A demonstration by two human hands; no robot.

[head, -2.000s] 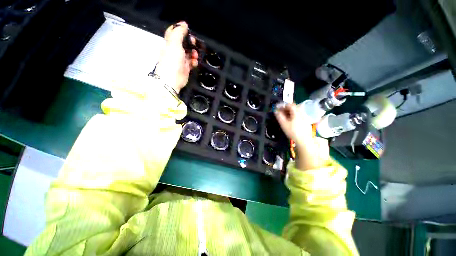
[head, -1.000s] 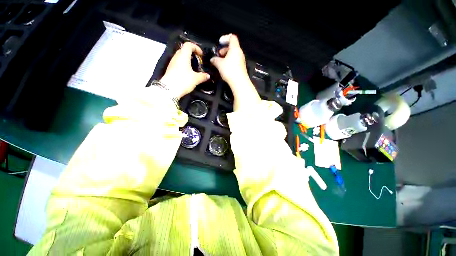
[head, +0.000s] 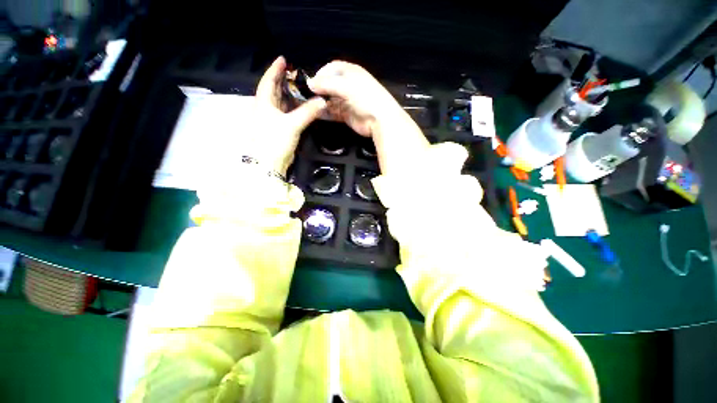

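My left hand [head: 281, 114] holds a dark, shiny-rimmed round unit [head: 299, 84] between thumb and fingers, above the upper part of a black compartment tray [head: 340, 253]. My right hand [head: 346, 93] is beside it, its fingertips at the unit's right side; whether it grips anything cannot be told. Round units with shiny rims sit in the tray pockets below my hands, among them one with a bright face [head: 319, 225] and one to its right [head: 365, 230]. My right forearm hides the tray's right part.
A white paper sheet [head: 200, 142] lies left of the tray. Another compartment tray [head: 35, 157] is at far left. Two whitish bottles [head: 538, 142], orange-handled tools [head: 515, 206], a pale pad [head: 577, 209], a blue tool [head: 602, 247] and a white stick [head: 564, 258] are at right, with a thin white cable [head: 681, 256].
My right hand has come from the tray's right side to the left hand, and the two are now closer together. The view has shifted, showing more of the far-left tray.
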